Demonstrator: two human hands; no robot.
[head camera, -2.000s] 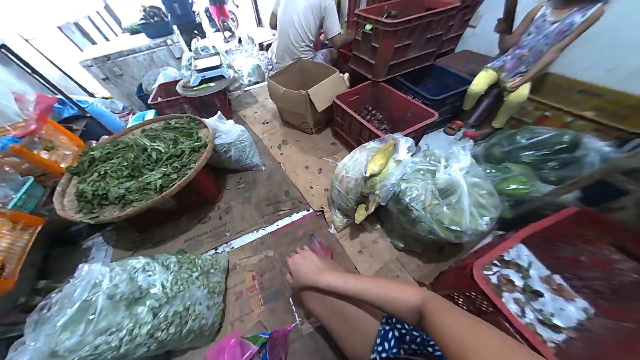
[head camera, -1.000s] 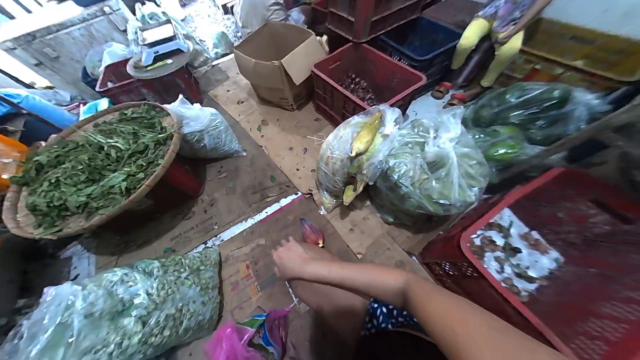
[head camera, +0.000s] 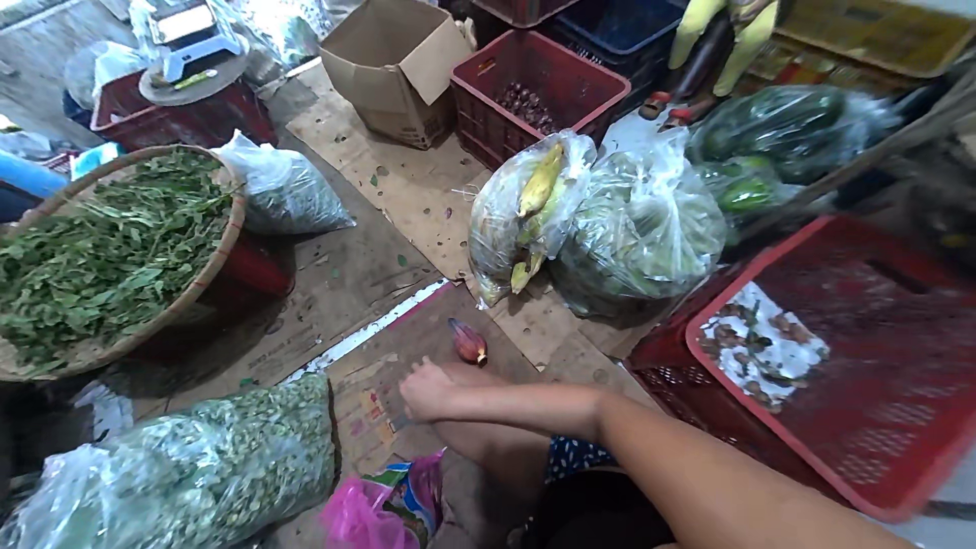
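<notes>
My right hand (head camera: 425, 390) rests at my bent knee, its fingers curled; whether it holds anything is hidden. Just beyond it, apart from the fingers, a small red-purple banana blossom (head camera: 467, 341) lies on the flattened cardboard (head camera: 412, 335). Below my hand are a pink plastic bag (head camera: 362, 518) and a colourful printed wrapper. On the left, a big clear bag of green vegetable pieces (head camera: 221, 450) lies near a round woven tray (head camera: 230, 221) heaped with leafy greens. Bags of corn (head camera: 540, 183) and green vegetables (head camera: 640, 229) stand past the blossom. My left hand is out of view.
A red plastic crate (head camera: 900, 335) stands close on the right. Farther off are an open cardboard box (head camera: 400, 91), a red crate (head camera: 549, 72) with small dark bulbs, and a scale (head camera: 191, 49) on another crate. A seated person's legs (head camera: 705, 46) show at the top right.
The view has tilted down. My right hand, close beside the blossom two seconds ago, now sits a little apart from it. The blossom lies on the cardboard.
</notes>
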